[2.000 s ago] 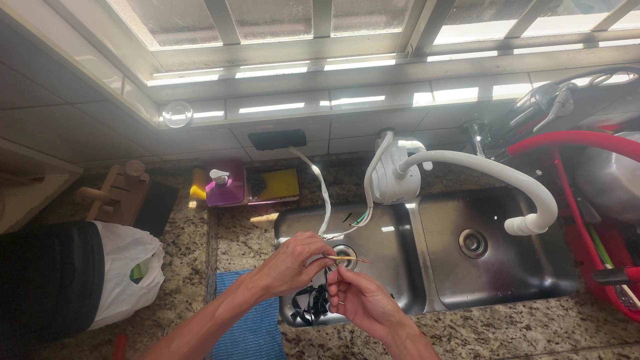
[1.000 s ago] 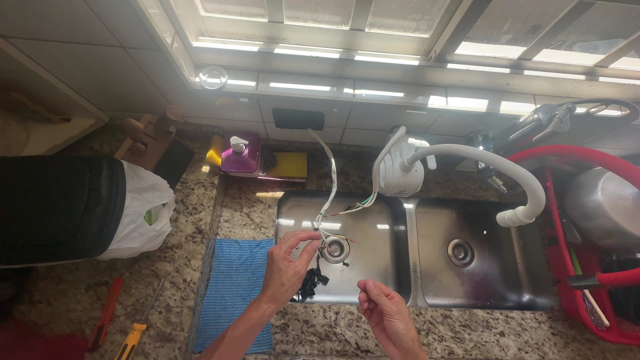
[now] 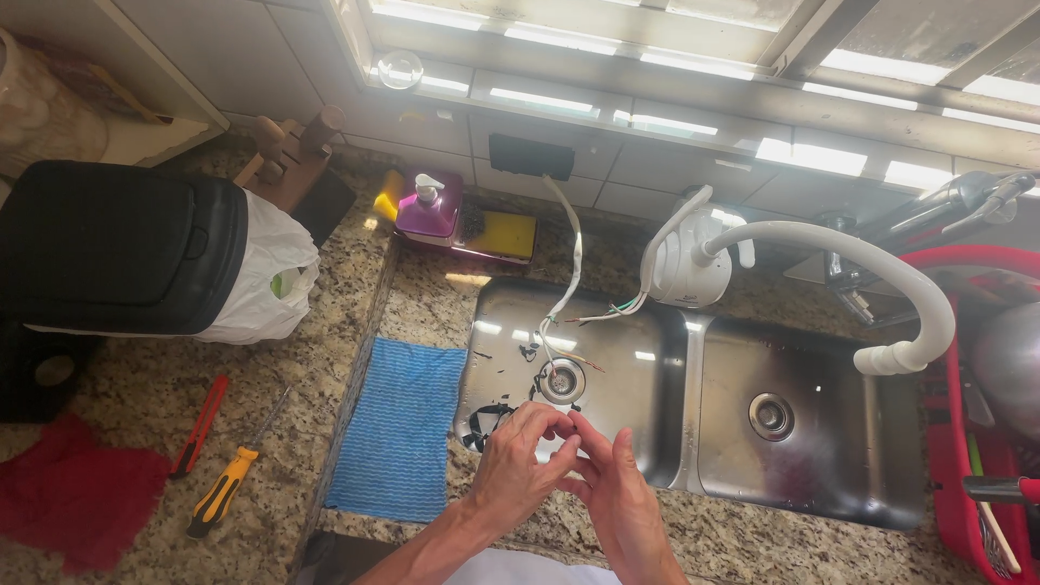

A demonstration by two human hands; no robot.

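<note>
My left hand and my right hand meet at the fingertips over the front edge of the left sink basin. Whether a small thing is between the fingers is too small to tell. Beyond them, a white electrical cable runs from a black-covered wall outlet down into the basin, its stripped wire ends fanned out near the drain. A second cable with bare ends comes from the white electric faucet. Black tape scraps lie in the basin, left of my hands.
A blue cloth lies left of the sink. Further left are a yellow-black screwdriver, a red utility knife, a red cloth and a black bin. A soap dispenser stands behind; a red dish rack is at right.
Two seconds ago both hands were at the wire ends; one second ago only my left hand was there and my right was apart. Now my hands are together, away from the wires.
</note>
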